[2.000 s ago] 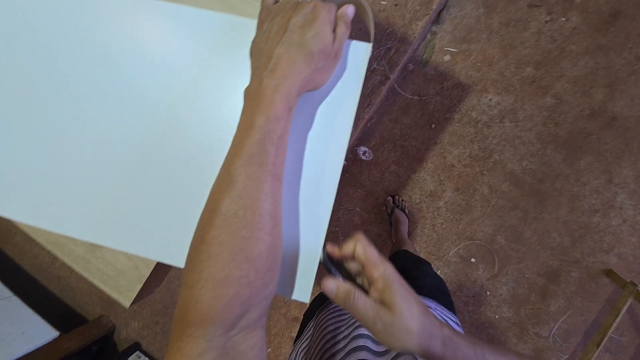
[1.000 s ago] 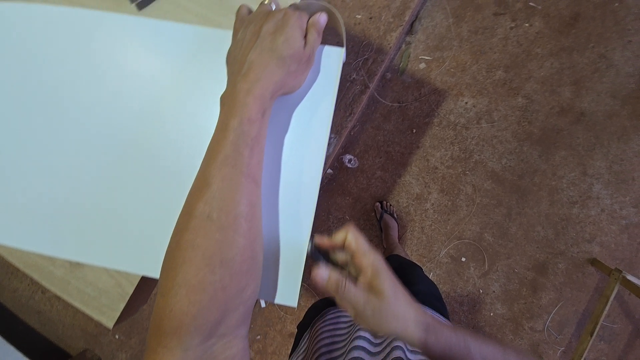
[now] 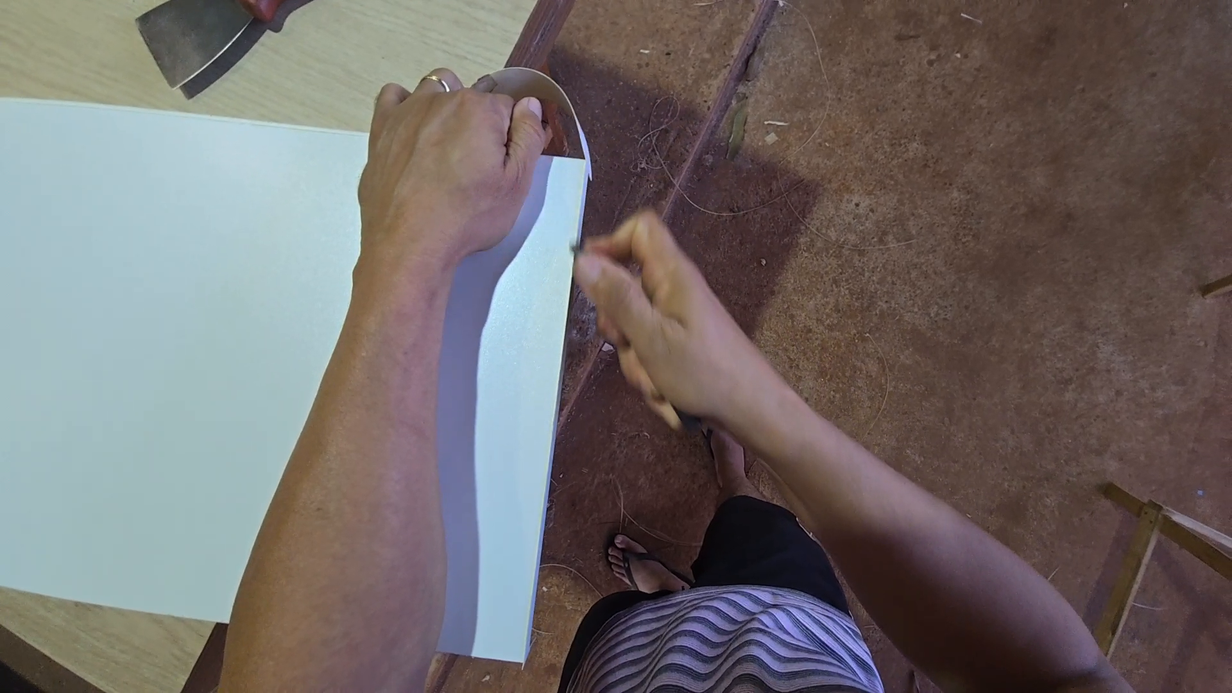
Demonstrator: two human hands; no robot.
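Observation:
A white panel [image 3: 173, 337] lies on a wood-grain board. Over its far right corner rests my left hand [image 3: 452, 164], its fingers closed around a curled thin strip [image 3: 539, 79] that bends round to the panel's right edge. Beside that edge, partway down, my right hand [image 3: 654, 318] grips a small dark tool, slightly blurred. The tool's dark tip [image 3: 577, 248] is at the panel's edge, and its other end shows below the palm. Most of the tool is hidden in the hand, so its kind cannot be told.
A putty knife [image 3: 197, 38] with a red handle lies on the wood-grain board [image 3: 327, 58] at the top left. Loose thin strands lie on the reddish floor [image 3: 962, 289]. A wooden frame piece [image 3: 1136, 568] stands at the lower right. My sandalled feet are below.
My right hand has moved up along the panel's right edge, from near its lower corner toward my left hand. The left hand keeps its place at the far corner. The putty knife now shows more fully.

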